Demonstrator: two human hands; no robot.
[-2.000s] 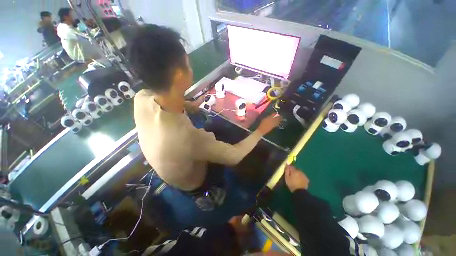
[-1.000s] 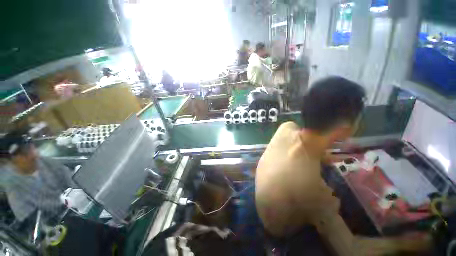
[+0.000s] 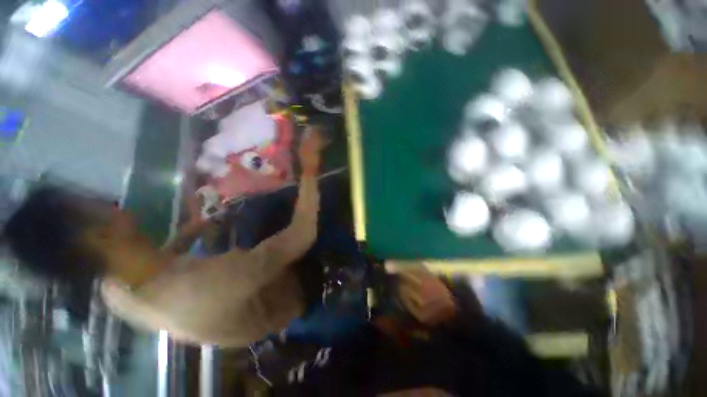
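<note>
The frame is blurred. White ball-headed cameras (image 3: pixel 469 213) lie in a heap on the green table (image 3: pixel 399 178). More white cameras (image 3: pixel 384 58) stand at its upper left corner. A pale yellow rail (image 3: pixel 496 267) edges the table. My right hand (image 3: pixel 425 295) is at the near left corner of this rail, its dark sleeve running to the lower right; blur hides whether its fingers grip the rail. A dark sleeve with white stripes shows at the bottom. My left hand cannot be made out clearly; a skin-toned patch is cut off by the bottom edge.
A seated person (image 3: pixel 209 295) on the left reaches towards a pink mat (image 3: pixel 271 182) holding wired white cameras (image 3: pixel 254 161). A monitor (image 3: pixel 201 62) with a pink screen stands behind it. More white items (image 3: pixel 667 163) blur at the right.
The view has swung from the hall and seated person back to the green table. The table and my right hand, out of view one second ago, show again. The monitor screen now looks pink.
</note>
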